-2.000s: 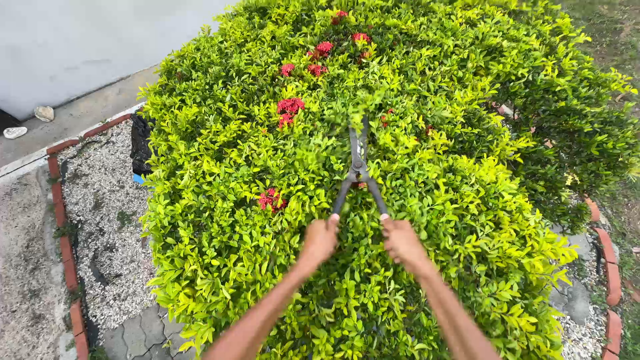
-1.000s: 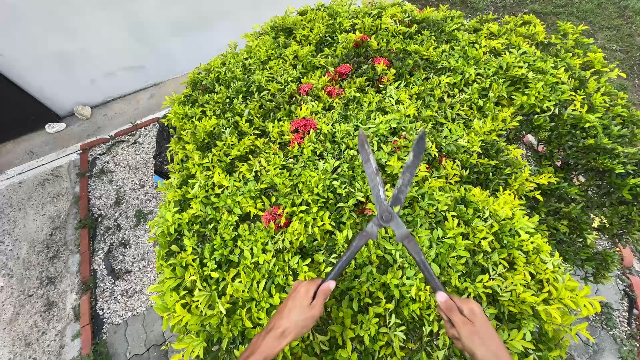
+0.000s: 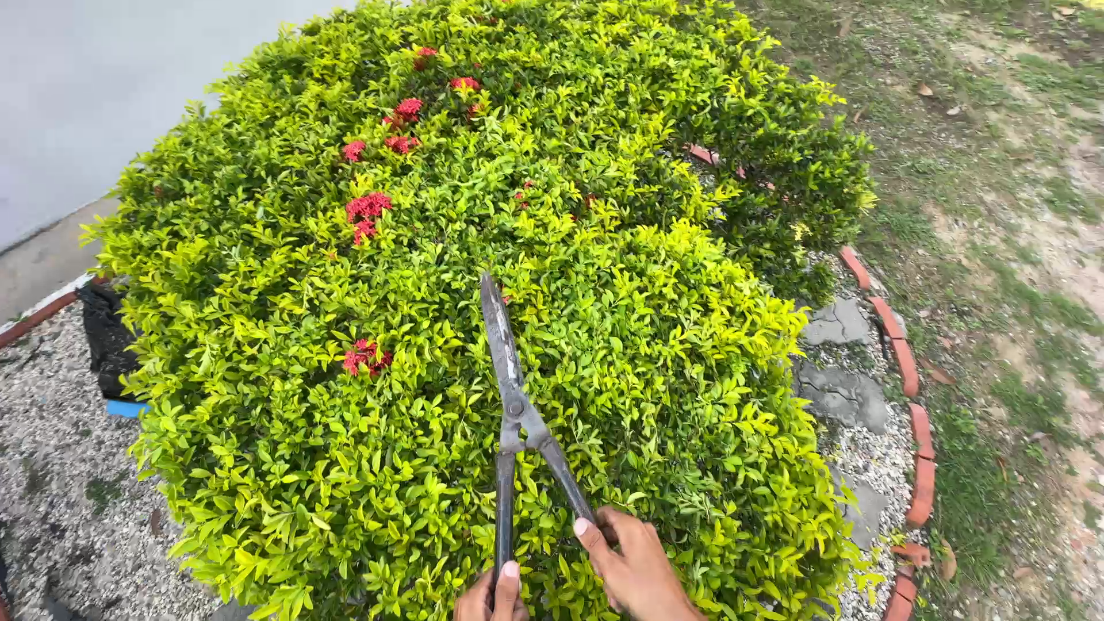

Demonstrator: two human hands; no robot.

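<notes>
A pair of hedge shears (image 3: pixel 515 410) lies over the top of a leafy green shrub (image 3: pixel 285 414), its blades closed together and pointing away from me. My left hand (image 3: pixel 492 597) grips the left handle at the bottom edge of the view, partly cut off. Around the right handle my right hand (image 3: pixel 634 565) is closed, a little higher and to the right. Red flower clusters (image 3: pixel 368 207) stand among the leaves left of the blades and farther up. Leaves surround the blade tips; whether any are between the blades cannot be told.
A pale wall (image 3: pixel 95 95) rises at the upper left. Beside the shrub lie black plastic (image 3: pixel 108 336) and a blue object (image 3: pixel 127 408) on gravel (image 3: pixel 60 448). Red brick edging (image 3: pixel 904 366) curves along the right, near grey paving stones (image 3: pixel 841 395) and patchy grass (image 3: pixel 975 483).
The shears' blades, spread wide apart one second ago, are now together, and the hands are nearer each other. The view has shifted to the right.
</notes>
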